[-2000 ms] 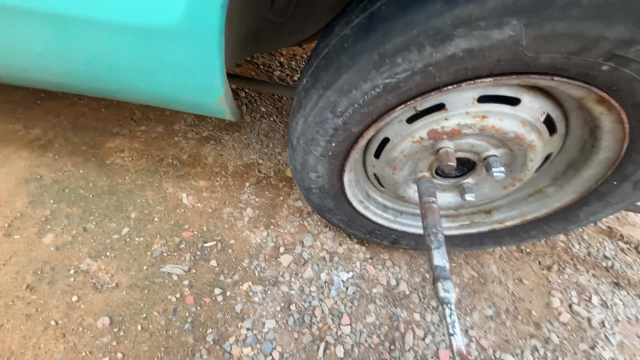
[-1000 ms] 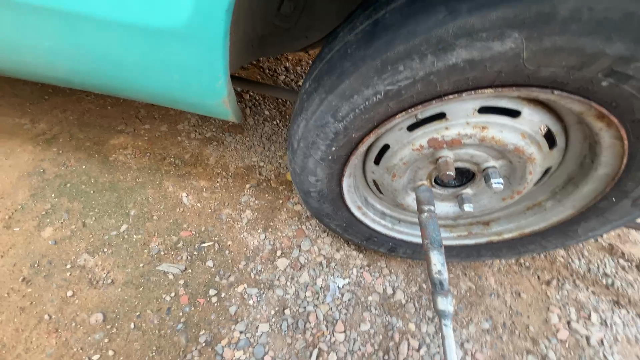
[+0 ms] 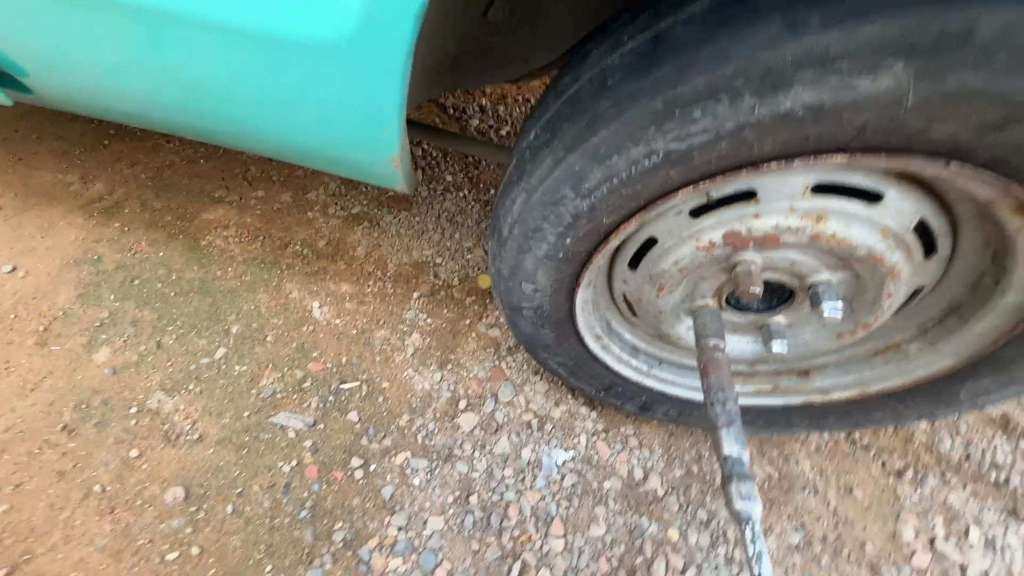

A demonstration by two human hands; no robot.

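Observation:
Neither my left hand nor my right hand shows in the head view. A metal wheel wrench has its socket end at the left side of the hub, over a wheel nut position, and its shaft runs down out of the bottom edge. Whatever holds its far end is hidden below the frame. Around the dark centre hole, several lug nuts sit on the rusty, pale steel wheel rim. A black rubber tire surrounds the rim and rests on the gravel.
A turquoise car body panel overhangs the ground at the upper left, its lower corner near the tire. Behind it, a dark bar shows beneath the car. Loose gravel and brown dirt lie under and before the wheel.

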